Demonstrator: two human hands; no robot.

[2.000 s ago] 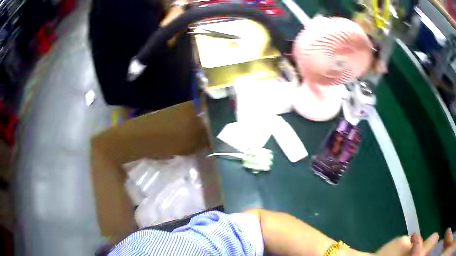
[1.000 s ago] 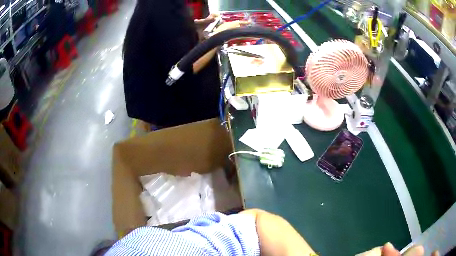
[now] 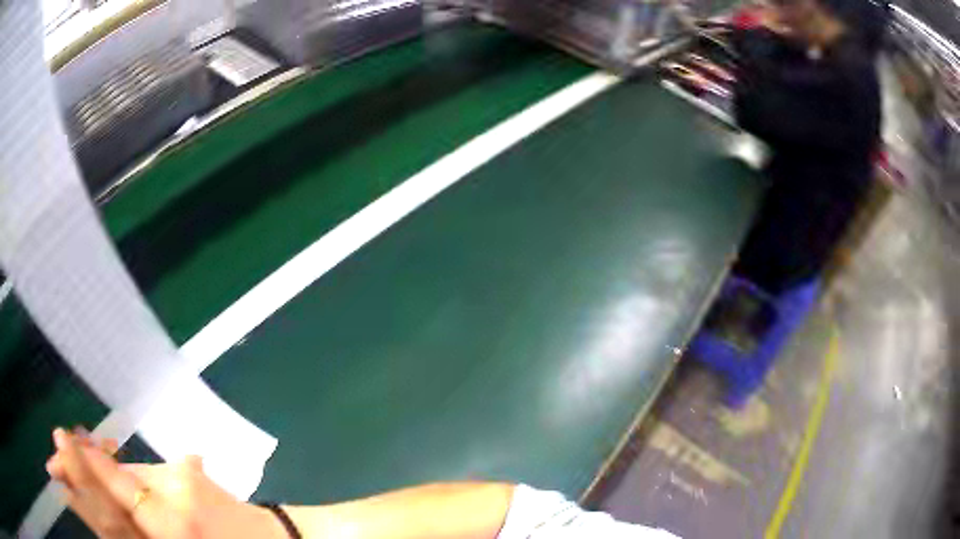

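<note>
A long pale label strip (image 3: 95,284) hangs down the left side and ends in a torn or cut edge beside my wrist. My right hand (image 3: 158,503) is at the lower left, blurred, with a ring and a dark band at the wrist. Its fingers overlap the strip's lower part; whether they grip it cannot be told. My left hand is not in view.
A glossy green bench (image 3: 442,316) with a long white stripe (image 3: 395,211) crosses the view. A person in dark clothes (image 3: 811,137) is at the upper right, near a blue stool (image 3: 753,342). Grey floor with a yellow line lies at the right.
The view has swung right, away from the fan, phone, gold box and carton. My left arm has left the picture; my right arm and the hanging strip now show.
</note>
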